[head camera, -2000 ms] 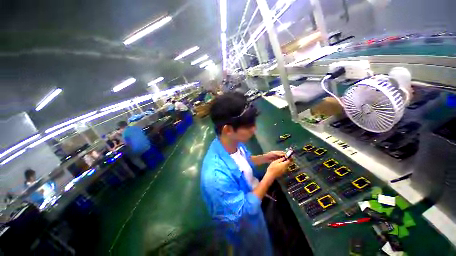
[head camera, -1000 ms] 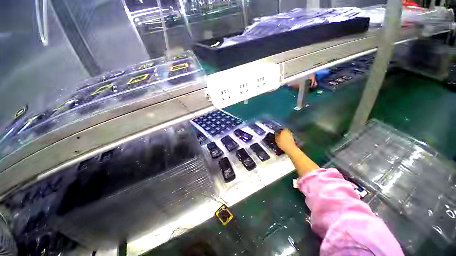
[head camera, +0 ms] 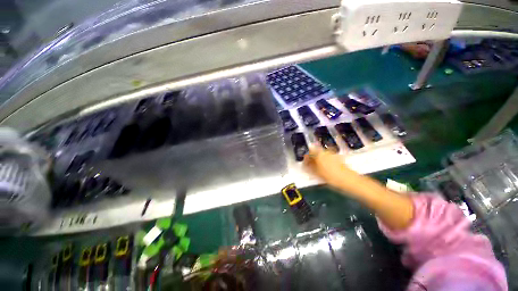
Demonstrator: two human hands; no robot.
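Note:
My right hand (head camera: 321, 163), blurred, reaches in from the right over the white strip. Its fingers are at the lower end of a black phone (head camera: 299, 146) in the front row; whether they grip it is unclear. More black phones (head camera: 348, 135) lie in rows beside and behind it. A phone with a yellow frame (head camera: 292, 195) lies on the green bench below the strip. A reddish-brown blur at the bottom edge, beside the green and white battery heap (head camera: 164, 237), may be my left hand; its shape and grip cannot be made out.
A tall clear tray stack (head camera: 210, 159) stands left of the phone rows. A small-parts tray (head camera: 296, 84) is behind them. A power strip (head camera: 400, 24) hangs on the shelf edge. Clear trays (head camera: 494, 182) are at right, a fan (head camera: 23, 176) at left. Yellow-framed phones (head camera: 101, 253) are at lower left.
The view has turned from the co-worker to the tray stack and phone rows, then moved closer. My right hand has shifted from the right part of the rows to the front-left phone.

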